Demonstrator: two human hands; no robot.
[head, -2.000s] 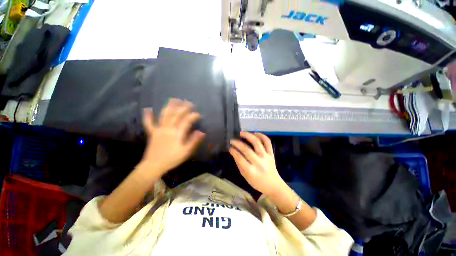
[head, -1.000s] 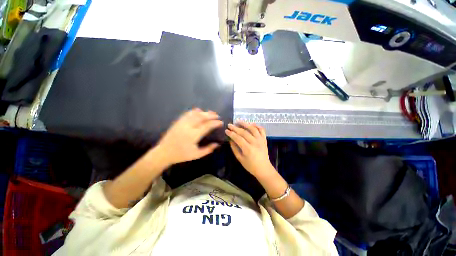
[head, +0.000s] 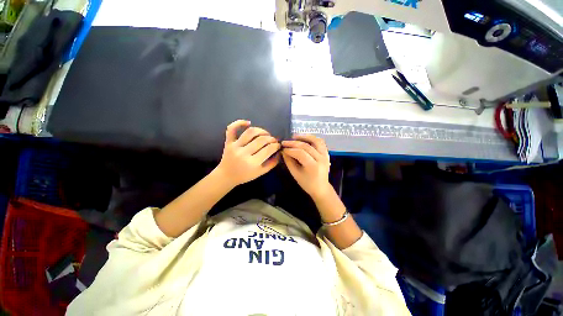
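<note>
A large dark grey garment panel [head: 228,80] lies on the left of the sewing table, its right edge below the presser foot and needle area [head: 296,18]. My left hand [head: 250,153] pinches the panel's edge near its front right corner, at the table's front edge. My right hand [head: 307,162] pinches the same edge, its fingertips touching or nearly touching my left fingertips. The cloth between the fingertips is mostly hidden. A small dark cut piece [head: 358,46] lies right of the needle, with thread snips [head: 412,91] beside it.
The white sewing machine [head: 426,24] stands at the upper right. A ruler-marked edge [head: 395,131] runs along the front. Red scissors handles [head: 503,120] and striped trim [head: 528,133] lie at the right end. Dark cloth [head: 444,222] fills a blue crate. A red crate [head: 31,247] stands lower left.
My left hand has moved right from the panel's middle to its edge. My fingertips have come together there. The panel, table and machine appear higher in the view than one second ago.
</note>
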